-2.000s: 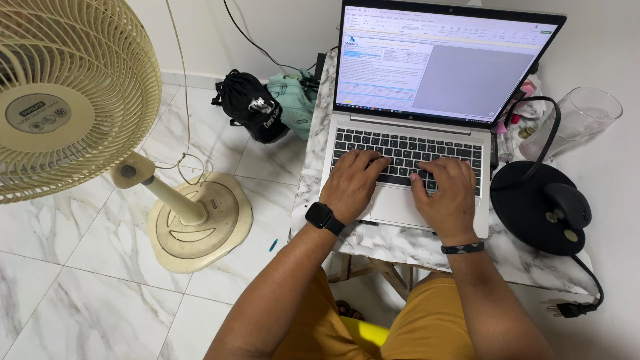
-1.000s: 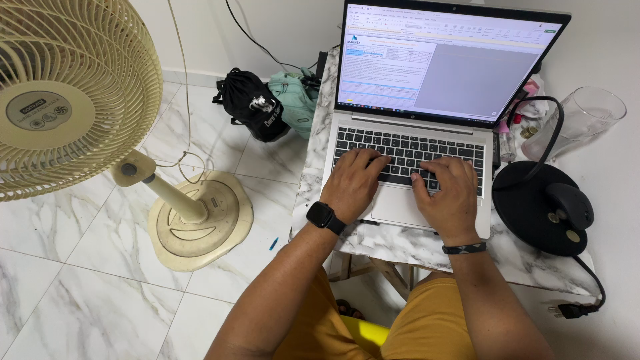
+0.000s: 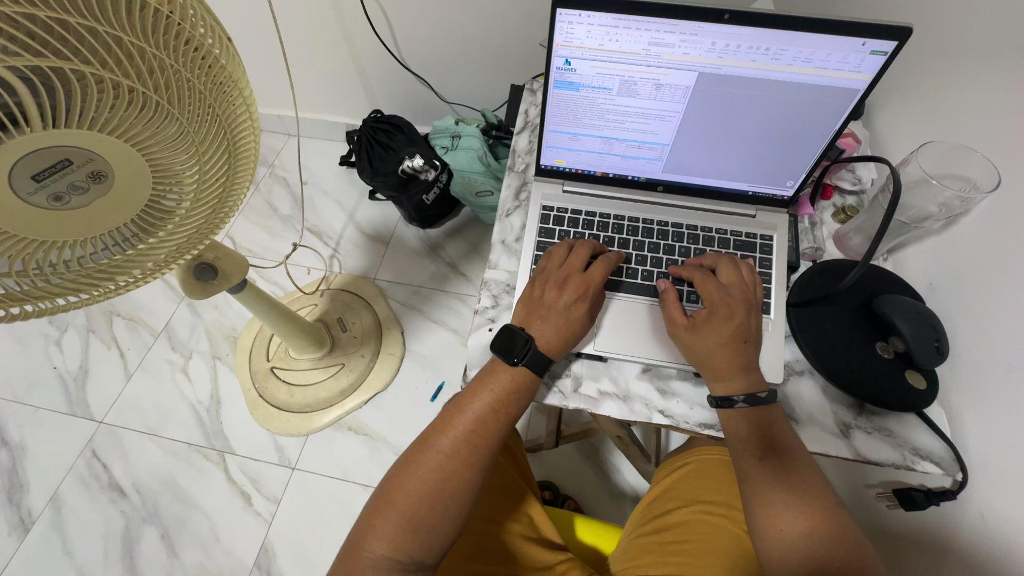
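A silver laptop (image 3: 640, 324) stands open on a marble-patterned table, a document on its screen (image 3: 624, 104). My left hand (image 3: 564, 296) rests on the left part of the black keyboard (image 3: 632, 240), fingers bent over the keys; a black smartwatch (image 3: 512, 345) is on that wrist. Over the right part of the keys lies my right hand (image 3: 716, 312), its thumb near the lower keys and its palm beside the touchpad (image 3: 636, 328). A dark patterned band (image 3: 742, 398) circles the right wrist. Neither hand holds anything.
Right of the laptop are a black mouse (image 3: 910, 330) and coins on a round black pad (image 3: 832, 344), a tilted clear glass (image 3: 948, 188) and a power plug (image 3: 920, 498). A cream fan (image 3: 308, 336) stands on the floor at left, near black (image 3: 400, 168) and green (image 3: 472, 164) bags.
My right thumb and fingers have shifted slightly over the keys. My left hand stays at nearly the same place on the keyboard.
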